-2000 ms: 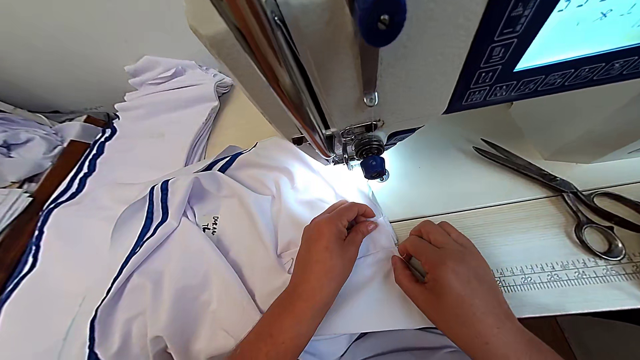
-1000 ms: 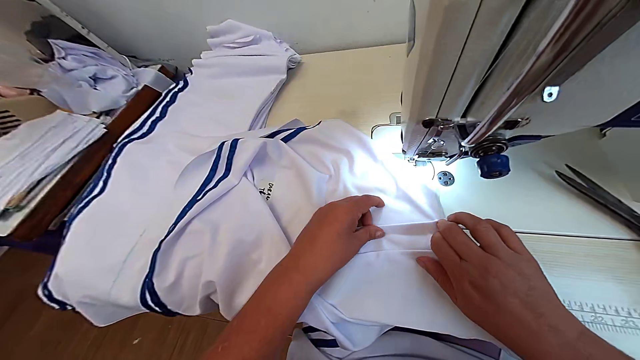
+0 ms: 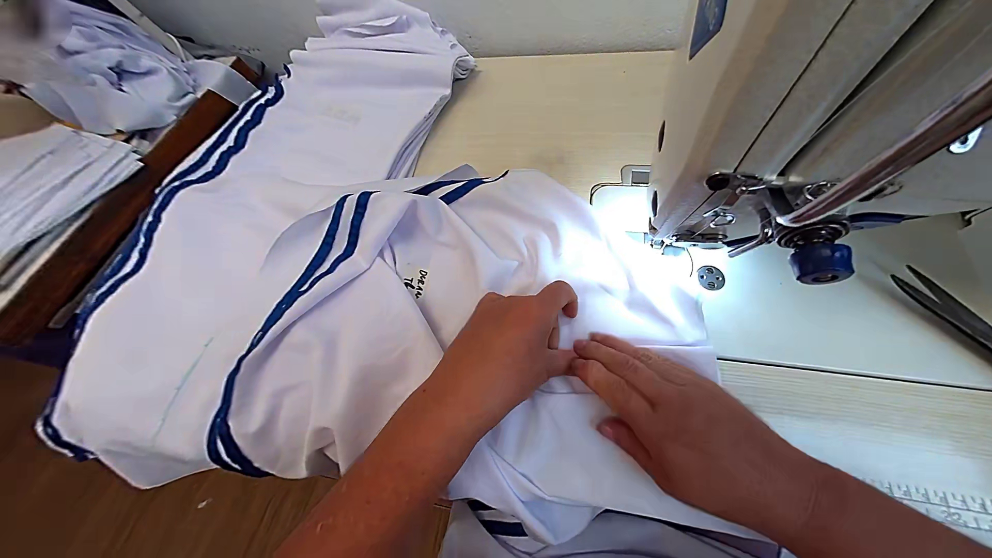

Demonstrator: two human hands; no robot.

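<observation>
White fabric with dark blue stripes [image 3: 480, 248] lies bunched on the table, partly under the lit head of a sewing machine [image 3: 744, 155]. My left hand [image 3: 515, 349] pinches a fold of it between thumb and curled fingers, in front of the needle area. Beside it, my right hand [image 3: 659, 411] rests on the same cloth, fingers extended, their tips touching the left hand. A seam or crease line runs from under the hands to the cloth's right edge. The fabric beneath both palms is hidden.
Scissors [image 3: 942, 306] lie on the machine bed at the right. A measuring tape or printed scale [image 3: 930, 504] runs along the lower right edge. Stacked white pieces [image 3: 372, 93] sit behind. At the left are a wooden edge [image 3: 116, 209] and a paper stack [image 3: 62, 186].
The view has swung left. My right hand has moved from the cloth's right edge leftward along the crease, up against my left hand, which still pinches the fabric.
</observation>
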